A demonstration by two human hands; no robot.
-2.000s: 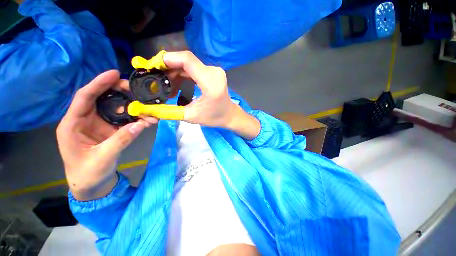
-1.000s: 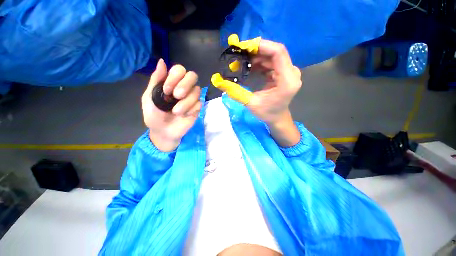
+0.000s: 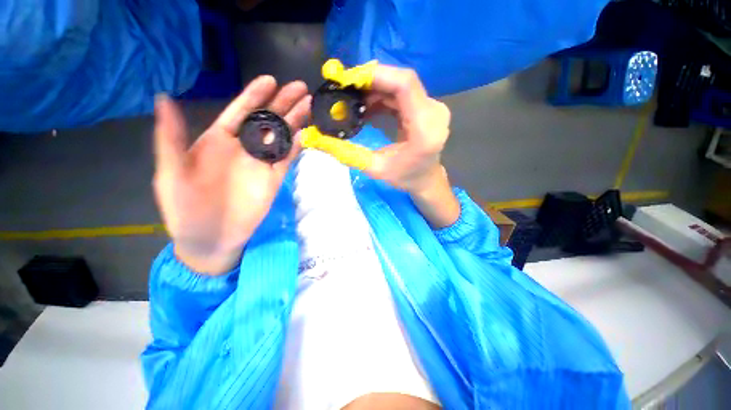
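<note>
My left hand [image 3: 216, 188] is palm up with the fingers spread. A small round black plastic part [image 3: 266, 135] with a centre hole lies against its fingers. My right hand [image 3: 405, 132] wears yellow finger cots on thumb and finger. It grips a second round black part [image 3: 325, 112] by the edge between the cots; yellow shows through its centre hole. The two parts are side by side, close but apart.
Co-workers' blue smocks [image 3: 465, 40] are at the top. A blue stool [image 3: 597, 78] stands upper right. A cardboard box [image 3: 498, 224], black trays [image 3: 561, 220] and a white carton [image 3: 677, 232] are at right. A black block [image 3: 58, 280] is lower left, near a white surface [image 3: 80, 352].
My left hand was clear of my right at 1.0 s, curled around its part; it has opened, turning the part face up, close to my right hand. My right hand still grips its part.
</note>
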